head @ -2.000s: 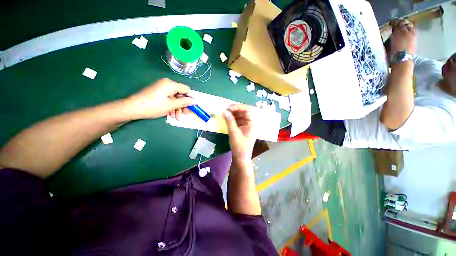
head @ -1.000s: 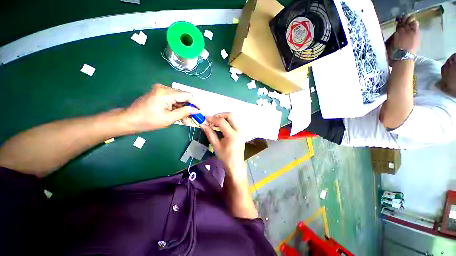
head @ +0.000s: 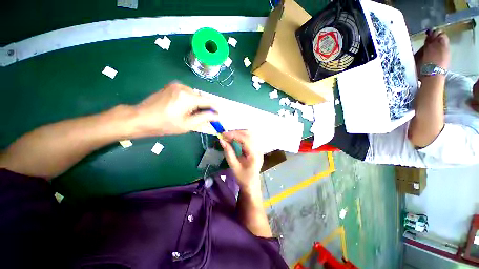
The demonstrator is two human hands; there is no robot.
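My left hand point(head: 176, 109), bare, grips the upper end of a blue battery cell point(head: 217, 126) between thumb and fingers. My right hand point(head: 243, 155) pinches at the cell's lower end, where a small yellowish bit shows at the fingertips. Thin wires hang below the cell to a grey circuit board point(head: 211, 158) at the bench edge. A small pale round end part point(head: 208, 182) hangs blurred against my clothing. The white adhesive pad sheet point(head: 268, 126) lies flat on the green bench behind and to the right of the hands.
A solder wire spool point(head: 209, 48) stands beyond the hands. A cardboard box point(head: 286, 58), a black fan point(head: 336, 42) and a white parts box point(head: 367, 97) full of wired parts stand to the right. A person in white sits beyond them. Paper squares point(head: 157, 148) lie scattered.
My right hand has come from over the sheet to the cell's lower end. The yellowish piece held there earlier now shows only as a small bit. The board and wires have shifted slightly.
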